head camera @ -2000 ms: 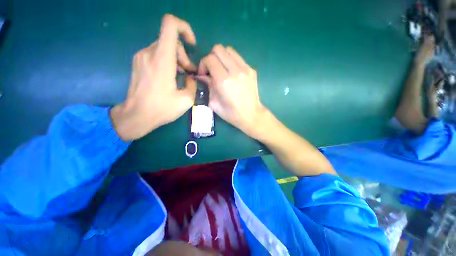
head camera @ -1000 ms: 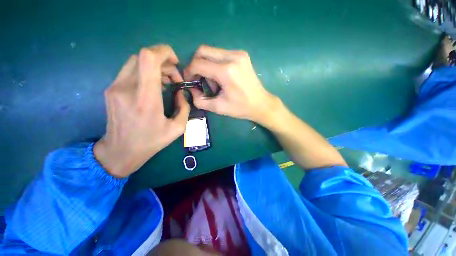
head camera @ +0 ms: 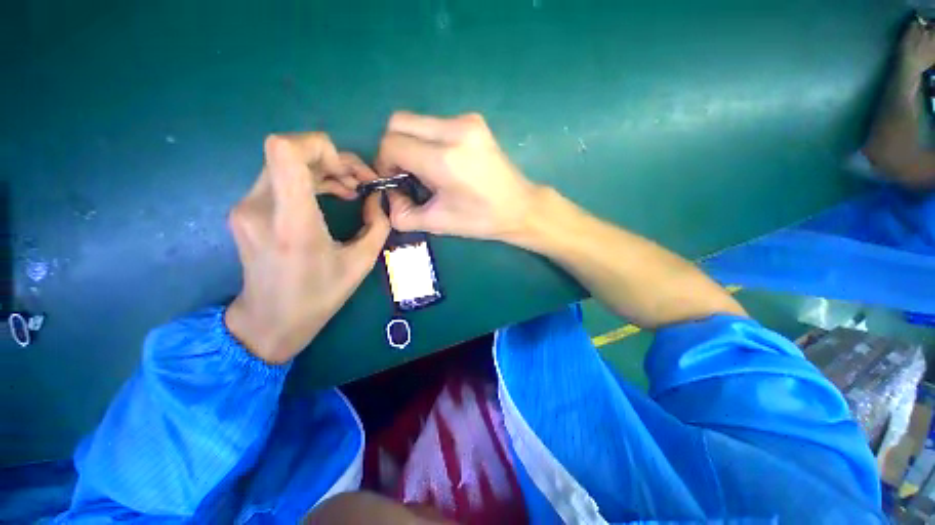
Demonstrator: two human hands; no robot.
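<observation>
The lower half of a phone (head camera: 412, 273), a white rectangle in a black frame, lies on the green bench top below my fingertips. A dark narrow section with a bright edge, perhaps the upper half (head camera: 395, 186), is raised on edge at its far end. My left hand (head camera: 297, 226) pinches its left end with thumb and fingers. My right hand (head camera: 451, 176) grips its right end. Whether the two sections are joined is hidden by my fingers. A pale oval ring (head camera: 399, 333) with a dark centre lies just below the phone.
Another pale oval ring (head camera: 19, 328) lies at the far left with a small white piece beside it. Another person's forearm (head camera: 902, 128) and blue sleeve are at the right. Wrapped boxes (head camera: 856, 374) sit below the bench at the lower right.
Since two seconds ago, the dark section has come up on edge between both hands. Since one second ago, it is still held, slightly tilted. The view has shifted, bringing the left ring into sight.
</observation>
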